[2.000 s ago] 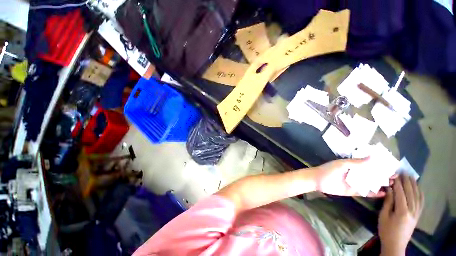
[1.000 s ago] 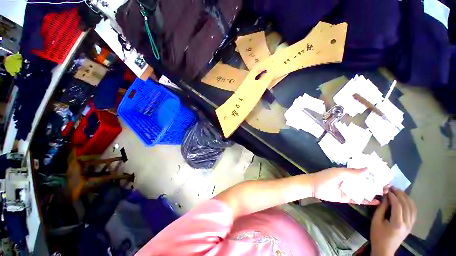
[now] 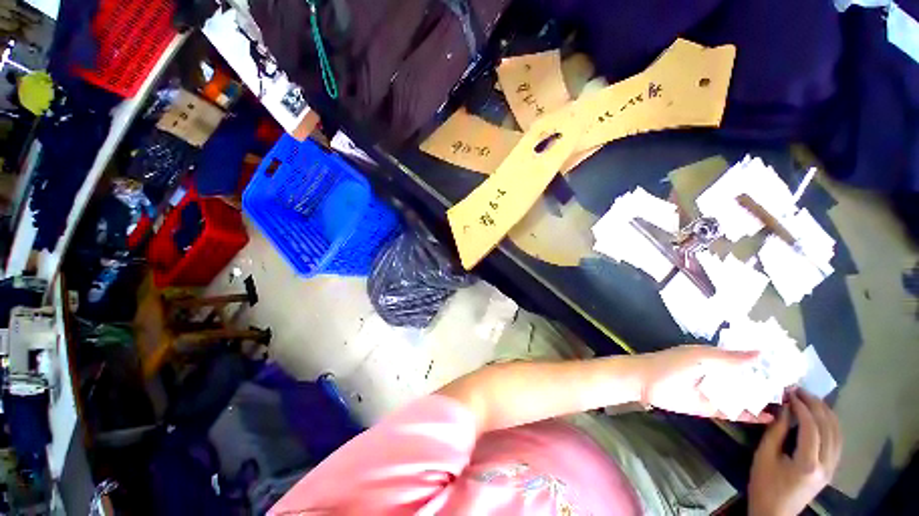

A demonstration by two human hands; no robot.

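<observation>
My left hand (image 3: 695, 381) holds a fanned bunch of small white labels (image 3: 751, 373) over the table's near edge. My right hand (image 3: 801, 443) is at the bunch's right side, its fingertips close to one label (image 3: 818, 375) that sticks out; whether they grip it is hidden. Several uneven piles of white labels (image 3: 635, 232) lie beyond my hands. A silver bulldog clip (image 3: 687, 247) lies across two piles. A thin brown bar (image 3: 766, 217) lies across two other piles, with a short white strip (image 3: 804, 185) beside it.
Tan card templates with handwriting (image 3: 595, 131) lie crossed on the dark table (image 3: 605, 292). Dark garments (image 3: 695, 25) are heaped at the far edge, with a maroon-black stack (image 3: 388, 60) at left. A blue crate (image 3: 312, 212), black plastic bag (image 3: 413, 282), red crate (image 3: 197, 242) and wooden stool (image 3: 191, 323) stand on the floor.
The view has shifted slightly. Both hands stay together at the held labels; my right fingers have moved slightly against the bunch's side. The piles, clip and templates look unchanged.
</observation>
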